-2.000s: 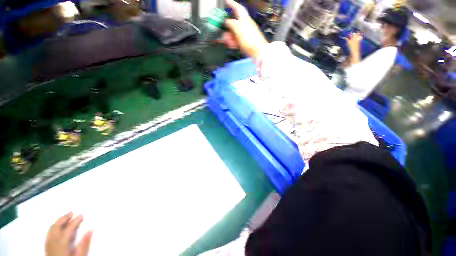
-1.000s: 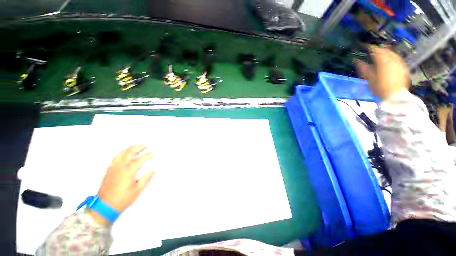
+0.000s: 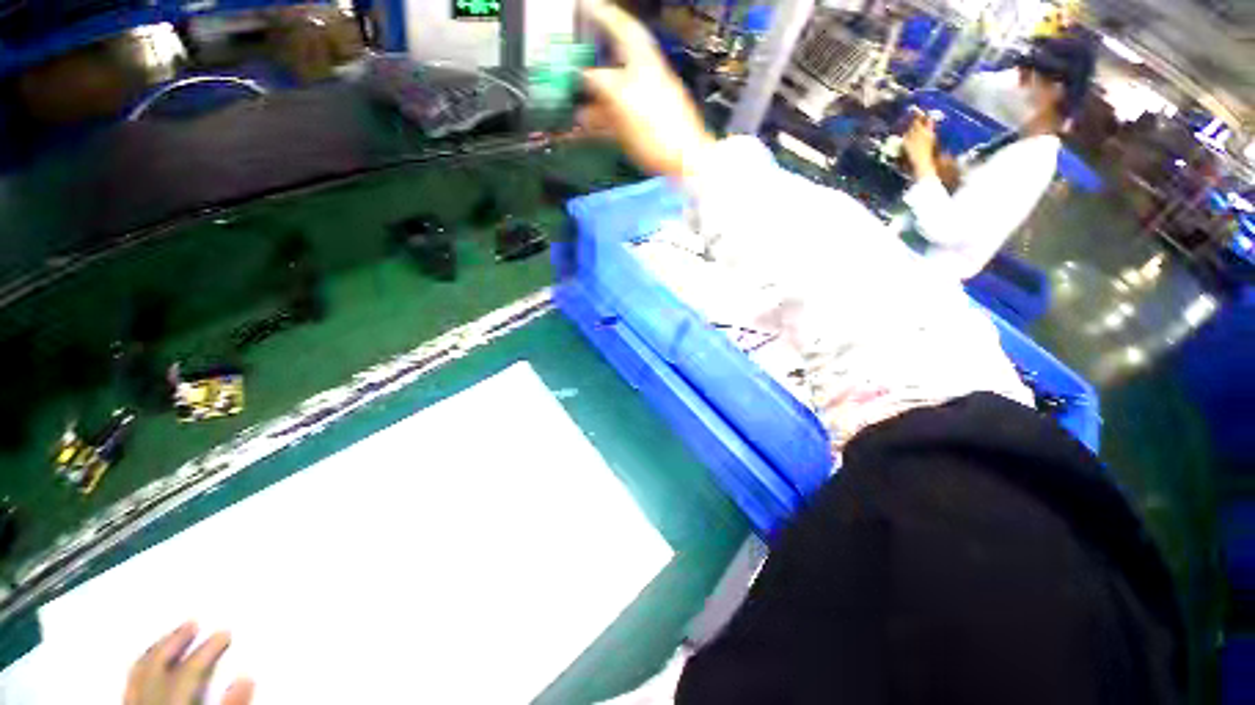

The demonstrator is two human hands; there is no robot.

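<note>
My right hand (image 3: 644, 103) is stretched out past the far end of the blue bin, above the belt's far side. Its fingertips are beside a blurred green thing (image 3: 558, 72); I cannot tell whether they touch or hold it. My left hand (image 3: 186, 672) is at the bottom left over the white sheets (image 3: 372, 537), cut off by the edge, with fingers apart and nothing seen in it. The blue bin (image 3: 688, 351) has a white lining with a few dark cords, mostly hidden under my right sleeve.
The green belt (image 3: 358, 296) carries yellow and silver board assemblies (image 3: 207, 394) and dark parts (image 3: 424, 245) beyond a whitish rail (image 3: 399, 361). A person in white with a dark cap (image 3: 984, 193) is at the upper right. A dark bag-like bundle (image 3: 447, 99) lies beyond the belt.
The view has swung to the right. My right hand has gone from above the bin's far end to beside the green thing. The black oval part on the sheets has left the view.
</note>
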